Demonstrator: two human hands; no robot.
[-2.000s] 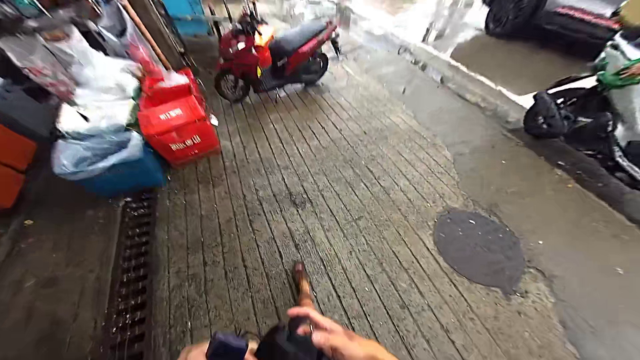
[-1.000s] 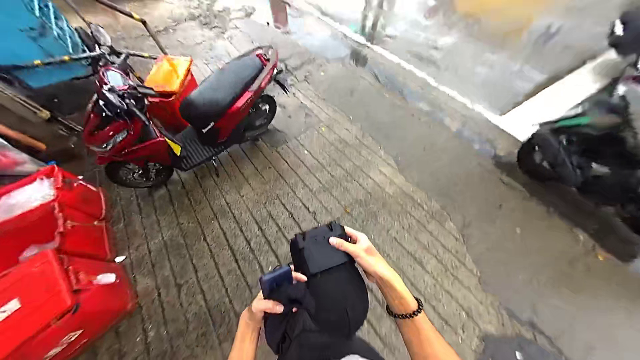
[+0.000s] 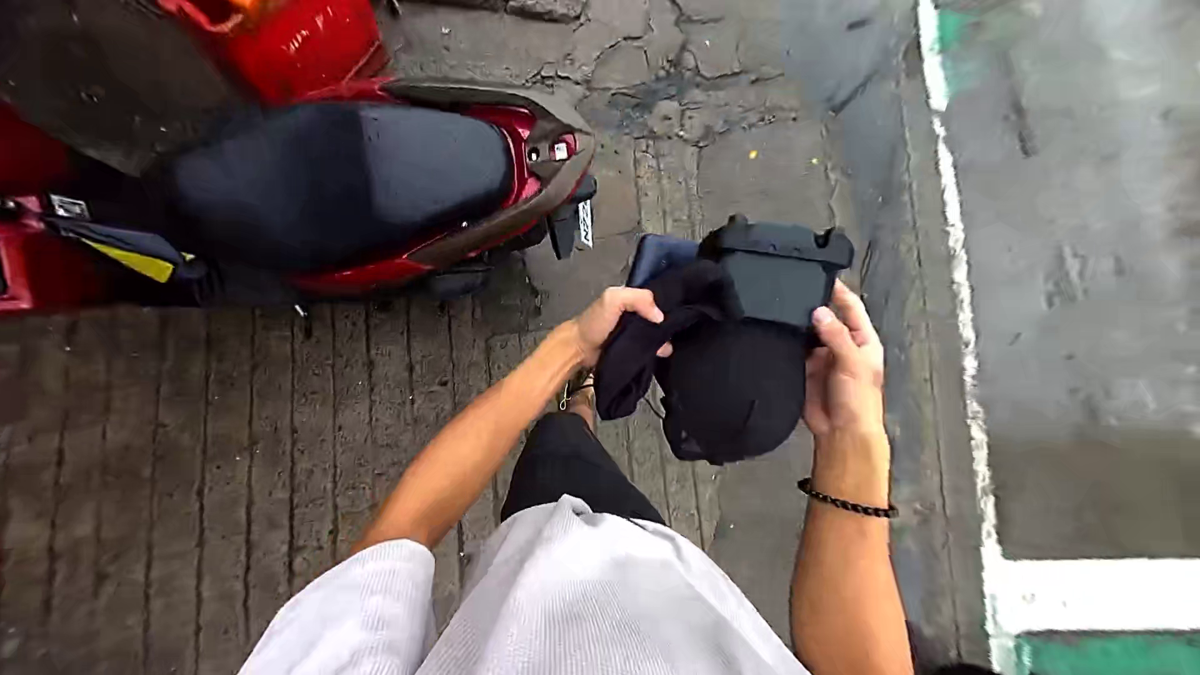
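My left hand (image 3: pixel 614 323) grips a bunched black cloth (image 3: pixel 630 361), with a dark blue phone-like device (image 3: pixel 662 258) showing just beyond the fingers. In my right hand (image 3: pixel 847 361) is the edge of a flat dark grey device (image 3: pixel 778 286), thumb on its face. That device lies on the front of a black cap (image 3: pixel 736 389), whose rounded crown points toward my body. The cloth touches the cap's left side. A black beaded bracelet (image 3: pixel 847 500) circles my right wrist. The fingers under the cap and behind the device are hidden.
A red scooter (image 3: pixel 422 258) with a black seat (image 3: pixel 342 178) stands at the upper left, beside a red container (image 3: pixel 300 42). Grooved concrete (image 3: pixel 234 450) runs underfoot. To the right, a white painted line (image 3: pixel 966 319) borders the wet road. One foot (image 3: pixel 581 398) shows below my left hand.
The view has swung down and come closer to the scooter. The cap, cloth and devices stay in my hands. The red crates and the other motorbike seen before are out of view.
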